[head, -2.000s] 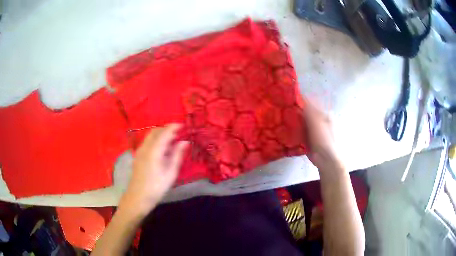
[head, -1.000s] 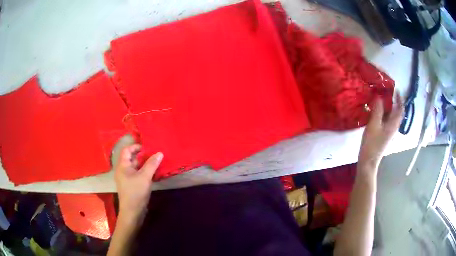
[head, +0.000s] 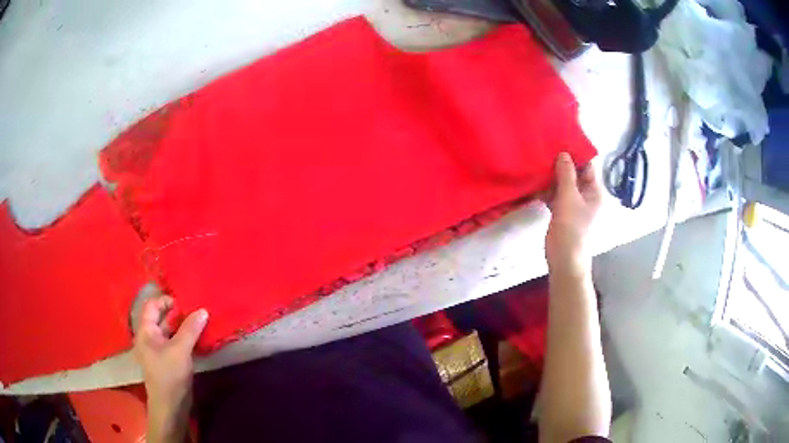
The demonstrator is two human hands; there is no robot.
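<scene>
A large plain red lining panel [head: 320,164] lies spread over the table, with dark red floral lace [head: 415,247] showing beneath its front edge and at its left corner. A second red lining panel [head: 60,285], with a curved cut-out, lies beside it at the far left. A thin loose thread [head: 186,239] lies on the large panel. My left hand [head: 169,333] is at the panel's near left corner, thumb on the cloth. My right hand [head: 573,195] holds the panel's right end between thumb and fingers.
Black-handled shears [head: 631,164] lie on the off-white table [head: 78,69] at the right. A dark iron [head: 588,26] stands at the top right. A pale narrow strip [head: 670,199] and translucent plastic [head: 718,69] are at the right edge. A red stool [head: 108,415] shows below.
The bunched lace at the right is now under the lining panel, which lies spread out further right. My right hand has moved left with the cloth edge. The view has shifted right.
</scene>
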